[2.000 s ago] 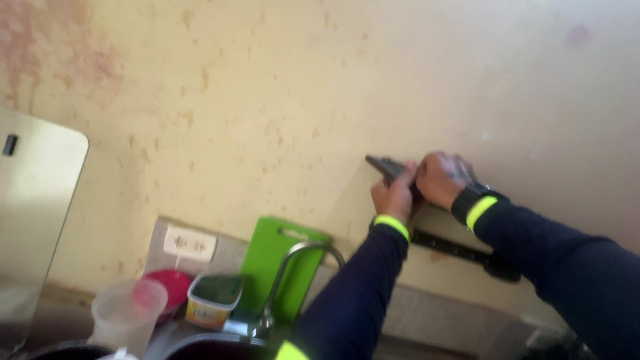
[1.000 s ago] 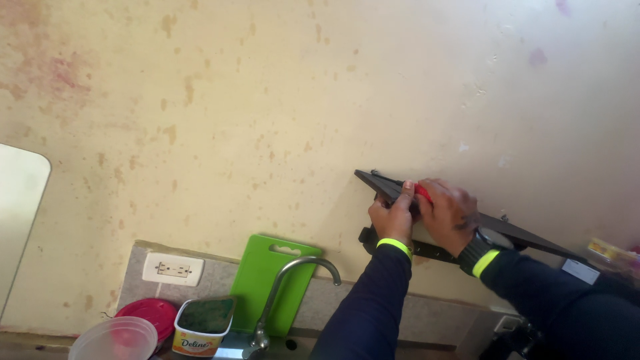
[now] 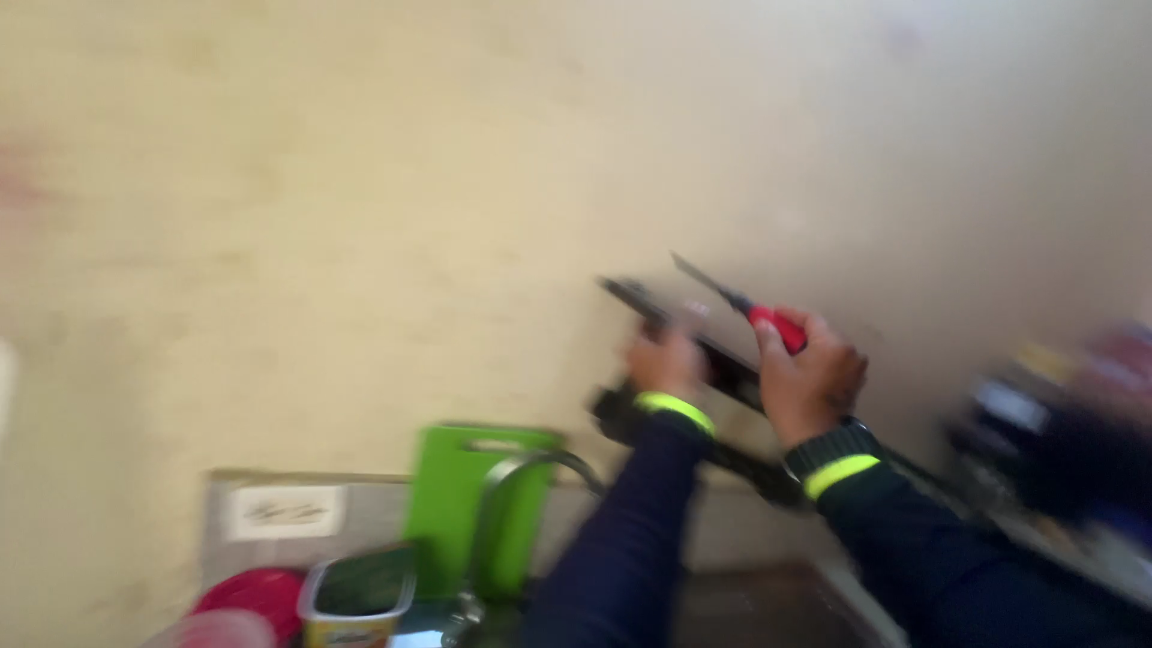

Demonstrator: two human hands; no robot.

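Note:
Against the painted wall, my left hand [image 3: 668, 362] grips a long dark bar [image 3: 733, 373] near its upper left end. My right hand [image 3: 810, 373] holds a screwdriver by its red handle [image 3: 779, 329], the shaft pointing up and to the left, apart from the bar. Below my left hand, a second dark piece [image 3: 621, 414] runs along the wall, partly hidden by my left forearm. Motion blur hides the finer details of the bar and of my left fingers.
A green cutting board [image 3: 430, 522] leans on the wall behind a curved metal faucet [image 3: 486, 513]. An outlet [image 3: 286, 512], a plastic tub [image 3: 364, 598] and a pink-red round item [image 3: 256, 594] are at lower left. Blurred items [image 3: 1035, 423] sit at right.
My right hand has come away from my left hand, and the red-handled screwdriver is now clear of the bar. My left hand still holds the bar.

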